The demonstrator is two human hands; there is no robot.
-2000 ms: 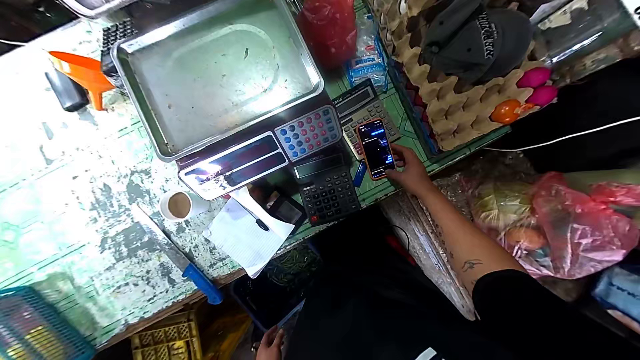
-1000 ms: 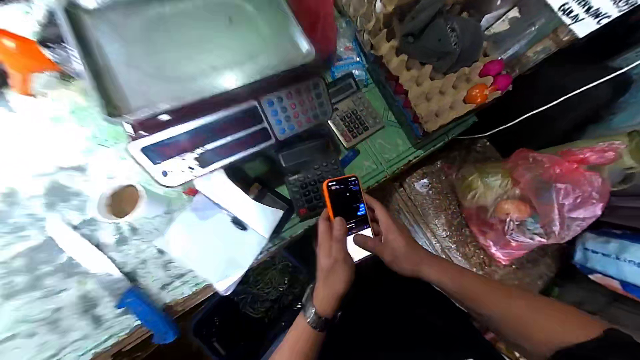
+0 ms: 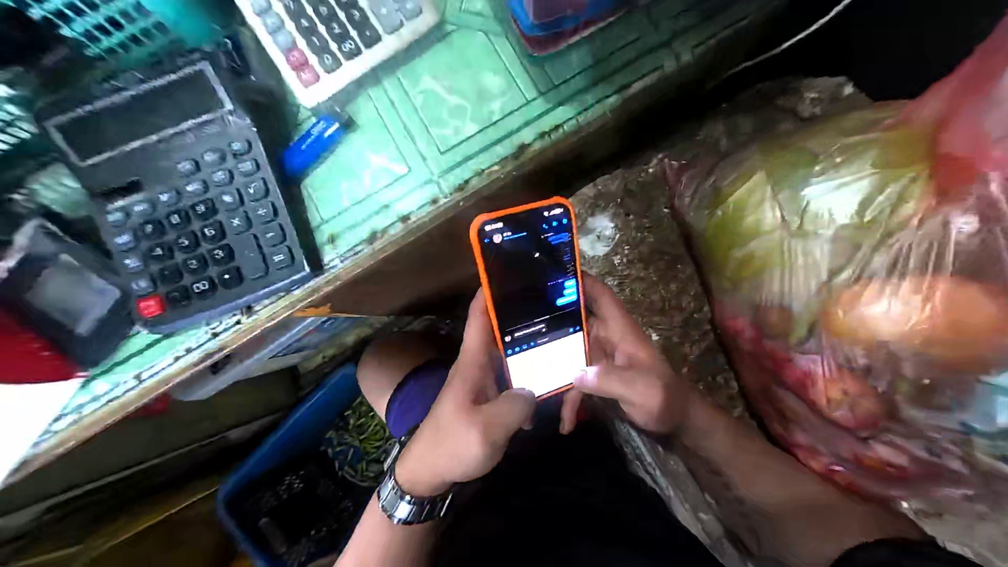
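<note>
Upright between both hands is a smartphone point(image 3: 531, 291) in an orange case, its screen lit with a chat and a white lower area. My left hand point(image 3: 472, 417), with a metal watch point(image 3: 409, 496) at the wrist, grips its lower left side, the thumb by the bottom corner. My right hand point(image 3: 630, 370) closes on the lower right side, the thumb at the screen's lower edge. To the left on the green table lies a black desk calculator point(image 3: 181, 197). Near it are a blue object point(image 3: 315, 144) and a second, light calculator point(image 3: 339, 39), partly cut off by the frame.
The green table's edge point(image 3: 441, 193) runs diagonally above the hands. At right a clear and pink plastic bag point(image 3: 835, 260) holds produce. Beneath the table stands a blue crate point(image 3: 291, 425) with green pods or chillies inside. A teal plastic basket point(image 3: 118, 24) is at top left.
The phone was in my right hand alone two seconds ago; my left hand came up and took hold too. Both hands now hold it below the table edge. The view has moved much closer.
</note>
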